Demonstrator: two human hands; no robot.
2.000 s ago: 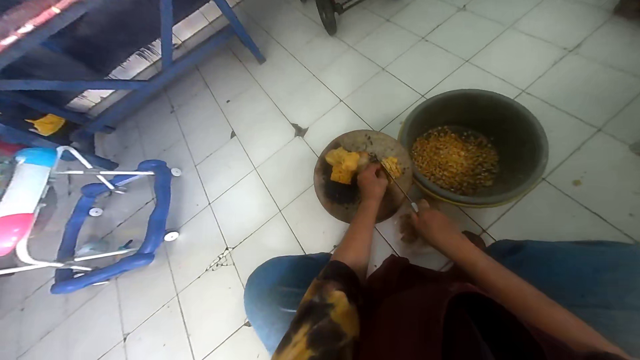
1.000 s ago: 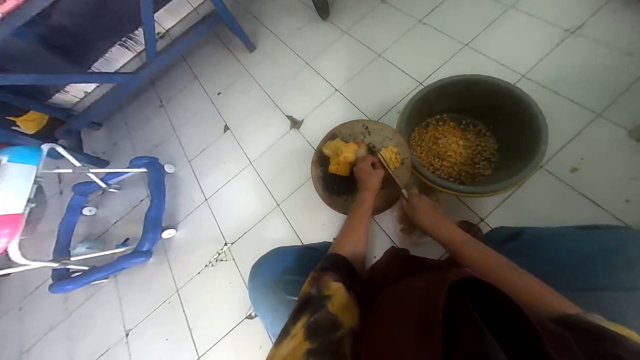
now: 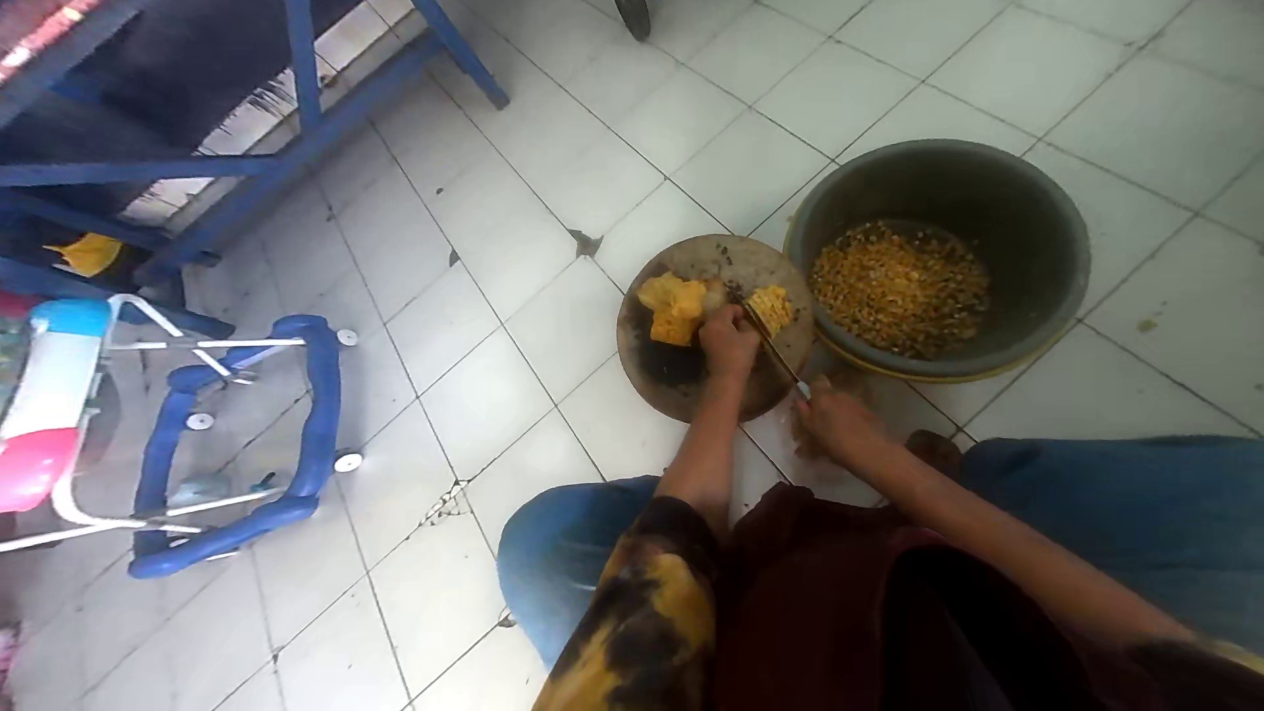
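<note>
A round wooden chopping board (image 3: 652, 370) lies on the tiled floor before me. My left hand (image 3: 729, 344) rests on it, fingers bent down beside a yellow block of food (image 3: 674, 308); whether they grip a piece is hidden. My right hand (image 3: 841, 423) is closed around the handle of a knife (image 3: 775, 351), whose blade points up and left over the board. Just right of the blade lie small cut yellow pieces (image 3: 770, 309). Dark bits are scattered on the board. To its right stands a large grey basin (image 3: 1037, 267) with many small yellow and dark pieces (image 3: 901, 288) inside.
A blue-framed baby walker (image 3: 326, 415) with white wheels stands at left. Behind it is a blue frame (image 3: 365, 89), with a yellow item (image 3: 91, 254) near its lower bars. A dark wheel or foot (image 3: 634, 18) shows at the top edge. My bent knees flank the work.
</note>
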